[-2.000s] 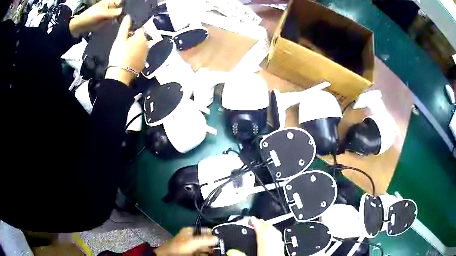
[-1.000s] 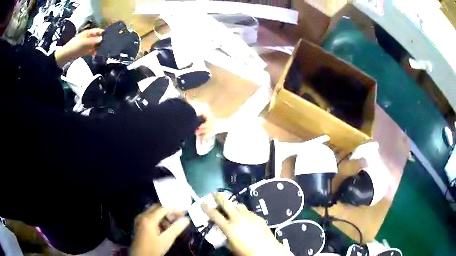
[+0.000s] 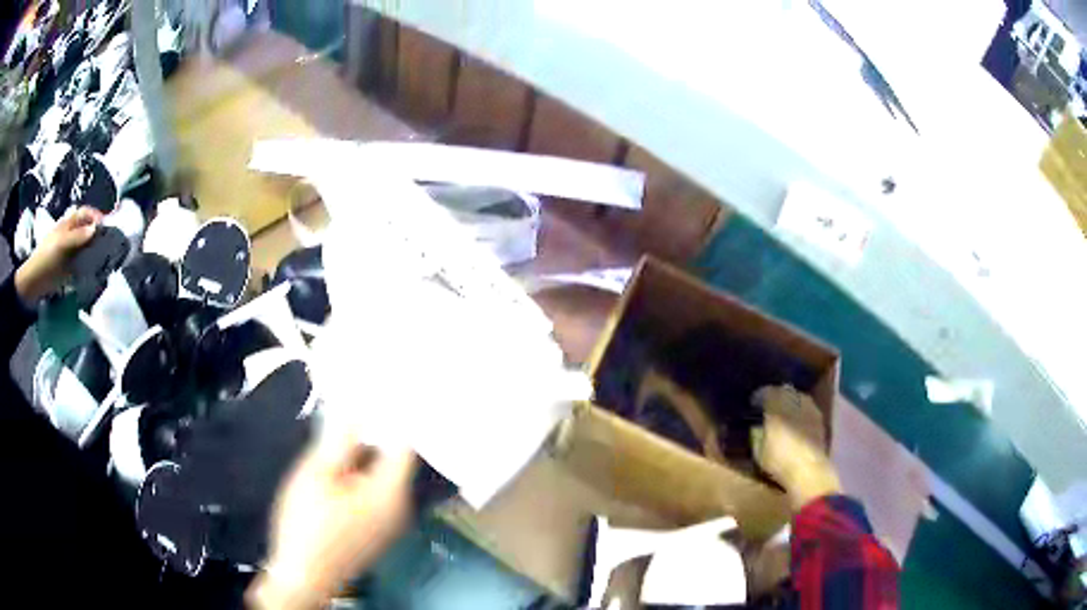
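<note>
The open brown carton (image 3: 679, 477) has dark contents and stands right of centre. My right hand (image 3: 789, 443) reaches into its right side; its fingertips are partly hidden, so I cannot tell what they hold. My left hand (image 3: 340, 506) is raised at the lower middle, blurred, beside the lower end of a large white sheet (image 3: 417, 346); whether it touches or holds anything is unclear. A white camera part (image 3: 691, 570) lies below the carton. Several cameras with black-padded bases, one base upright (image 3: 216, 262), lie crowded at the left.
Another person's hand (image 3: 62, 250) is at the far left over the cameras, with a dark sleeve below. A long white strip (image 3: 453, 167) lies behind the sheet. A white shelf (image 3: 715, 155) crosses the upper right. More cameras fill the upper left.
My right hand has left the camera at the bottom and gone into the carton. My left hand has risen off it. The view has shifted toward the carton and shelf. The other person's hands have moved left.
</note>
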